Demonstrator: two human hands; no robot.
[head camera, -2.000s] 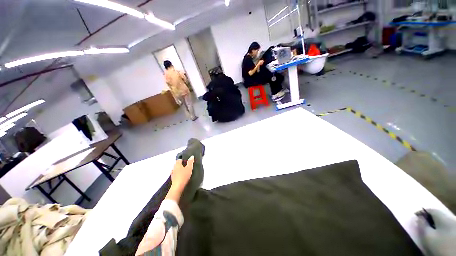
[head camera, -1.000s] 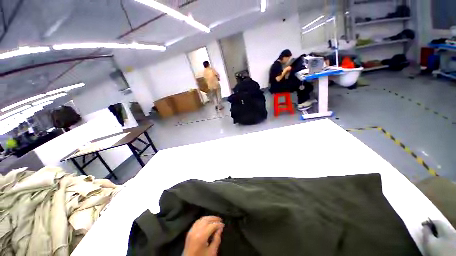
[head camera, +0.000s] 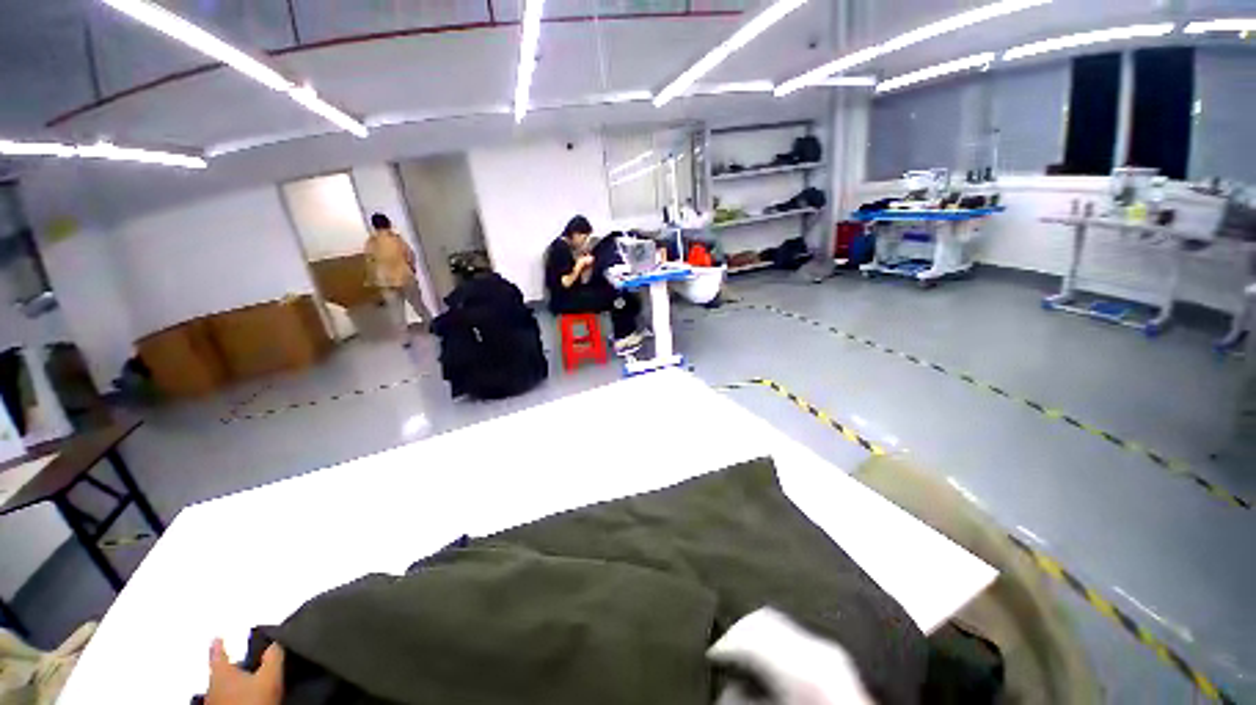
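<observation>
A dark green garment (head camera: 551, 606) lies spread over the near part of the white table (head camera: 413, 482). My left hand (head camera: 245, 678), bare, is at the garment's left end with its edge between thumb and fingers. My right hand (head camera: 792, 661), in a white glove, is over the garment's right part, blurred and cut by the lower edge. A dark thing shows under the glove; I cannot tell what it is or how the fingers are closed.
A khaki heap (head camera: 964, 551) stands against the table's right side. Cream garments (head camera: 42, 675) are at the lower left. Beyond are a black bundle (head camera: 489, 338), a red stool (head camera: 583, 339), a seated person at a sewing machine table (head camera: 658, 276) and a standing person.
My view has turned right. My gloved right hand has moved from the table's right side onto the garment. My left hand has moved to the garment's left end, and the garment lies flatter there.
</observation>
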